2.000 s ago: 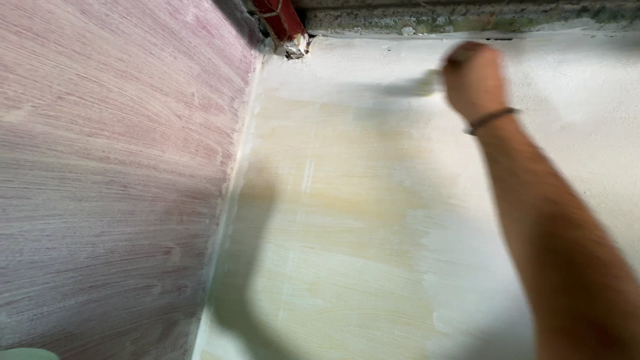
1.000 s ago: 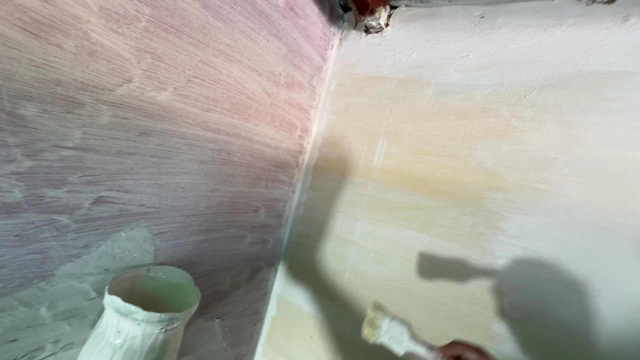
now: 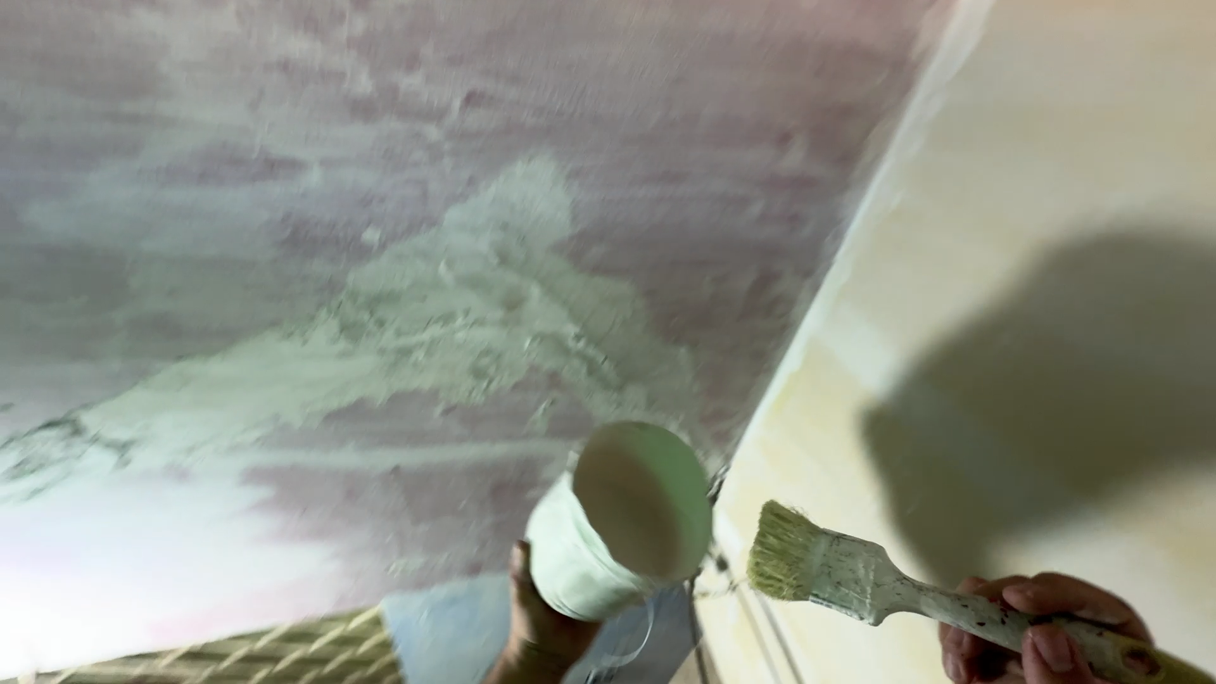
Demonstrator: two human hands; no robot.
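At the lower centre my left hand (image 3: 546,617) grips a pale paint container (image 3: 579,560) from below and its left side; its round mouth tilts toward me, with paint-like liquid inside. At the lower right my right hand (image 3: 1045,622) holds a flat paintbrush (image 3: 860,575) by its handle. The bristles point left, a short way to the right of the container and apart from it. Paint spatters mark the ferrule and handle. The purplish wall (image 3: 408,123) fills the left side, with a pale green-white patch (image 3: 456,323) on it. A cream-yellow wall (image 3: 1026,161) stands on the right.
The two walls meet along a pale corner line (image 3: 855,228). A yellowish lattice-patterned surface (image 3: 256,655) and a blue-grey surface (image 3: 437,632) lie at the bottom. A large shadow falls on the cream wall. Thin dark lines run down near the corner's base.
My right hand has left the upper part of the cream wall and now holds the brush low, beside the container. My left hand has come into view. The view has swung down and left.
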